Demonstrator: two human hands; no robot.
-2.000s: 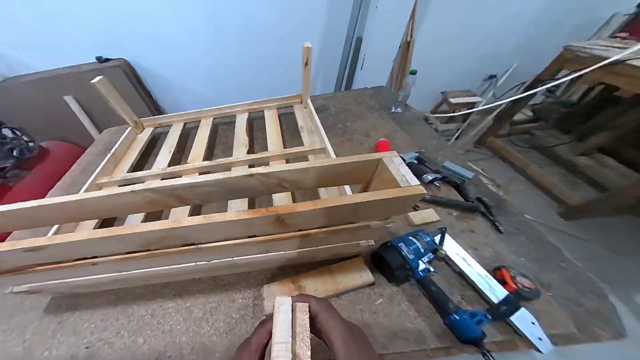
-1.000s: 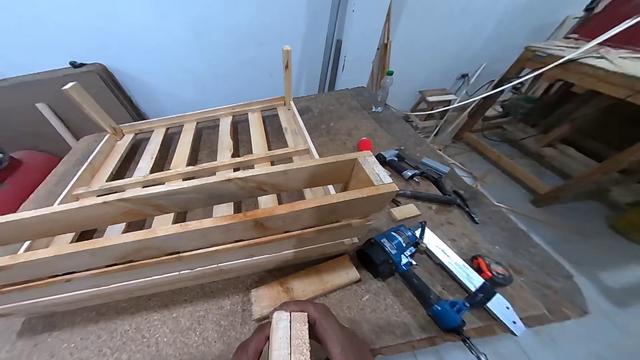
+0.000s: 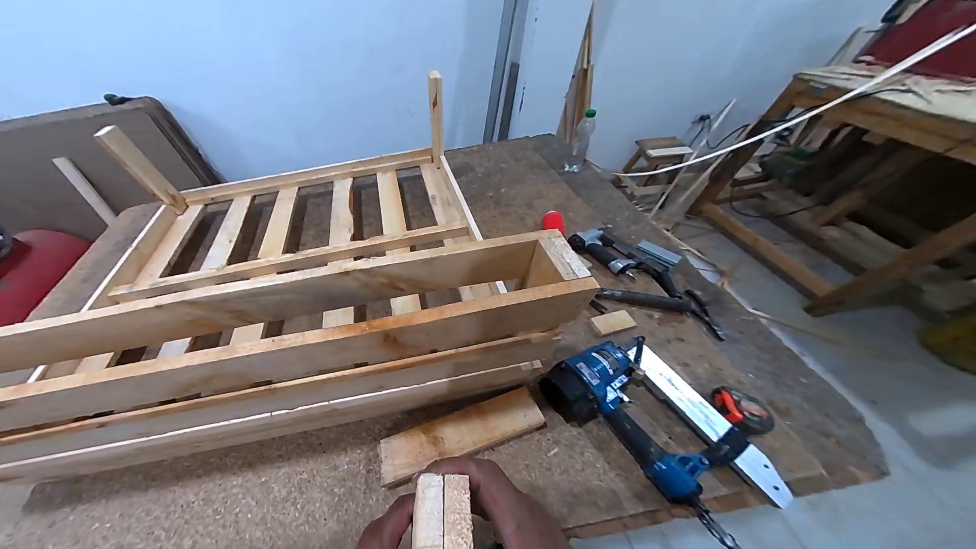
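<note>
Two short wooden boards [image 3: 442, 511] stand face to face at the bottom centre, their end grain up. My left hand [image 3: 387, 524] grips them from the left, and my right hand [image 3: 507, 499] wraps around their far and right sides. Just beyond my hands a flat wooden offcut [image 3: 461, 433] lies on the bench. Long wooden box-like frames [image 3: 305, 366] lie behind it, running off the left edge. Farther back is a slatted wooden frame [image 3: 341, 217] with two upright posts. To the right lies a blue pneumatic nailer [image 3: 602, 381] with its hose fitting toward the bench edge.
Right of the nailer are a metal straightedge [image 3: 686, 396] and a tape measure [image 3: 743, 410]. Another air nailer [image 3: 602, 252], a small wood block [image 3: 612, 322] and a red cap [image 3: 553, 221] sit farther back. A plastic bottle [image 3: 581, 141] stands at the far bench corner.
The view has shifted somewhat to the right. Both hands keep hold of the two boards; nothing else has plainly changed.
</note>
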